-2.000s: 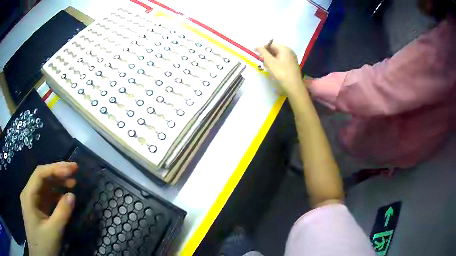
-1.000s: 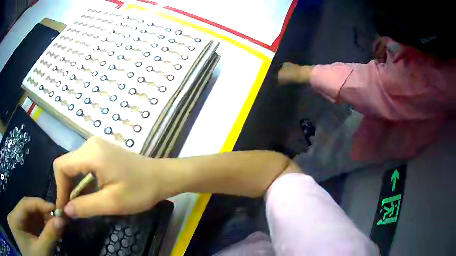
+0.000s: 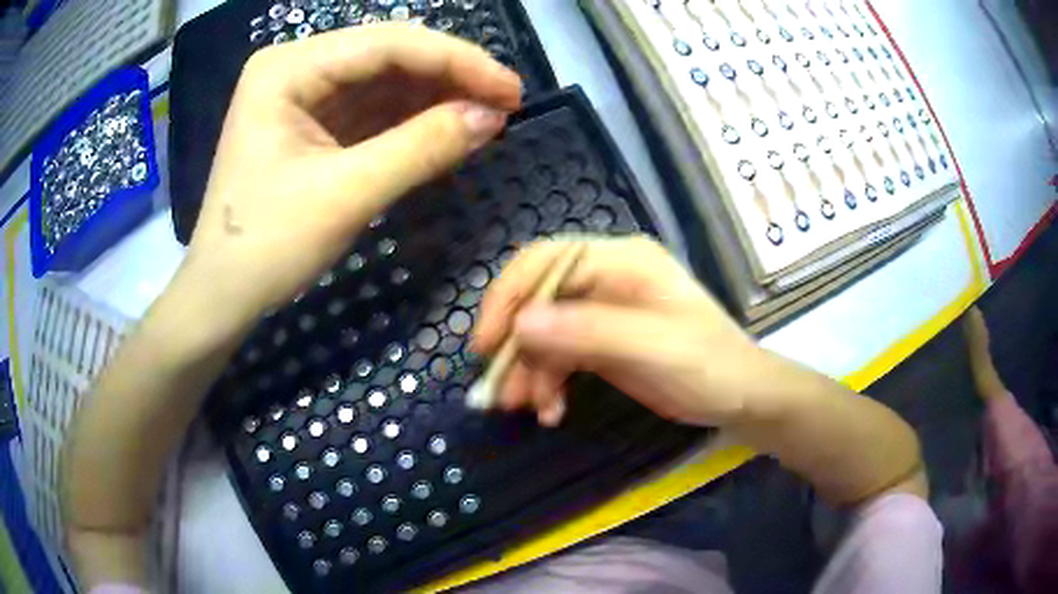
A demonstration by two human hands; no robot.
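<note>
My right hand [image 3: 627, 325] is shut on a short tan stick [image 3: 536, 319], whose whitish end points down over the near black pocket tray [image 3: 580, 464]. My left hand [image 3: 313, 151] is above the far part of that tray, thumb and index fingertips close together; whether a small piece is between them cannot be told. Rows of small silver pieces [image 3: 361, 444] sit in the tray's near-left pockets. Round pockets farther right show rims without bright pieces. My left hand and wrist hide part of the tray.
A second black tray [image 3: 197, 116] behind holds a loose silver heap [image 3: 304, 16]. A blue bin [image 3: 153, 107] of silver pieces is at left, above a pale slotted tray [image 3: 70, 383]. Stacked white boards [image 3: 801, 116] with ring parts stand at right. Another person's pink sleeve [image 3: 1021, 447] shows at far right.
The view has swung left, bringing the trays to the middle. My hands, together a second ago, are now apart. My right hand still holds the stick.
</note>
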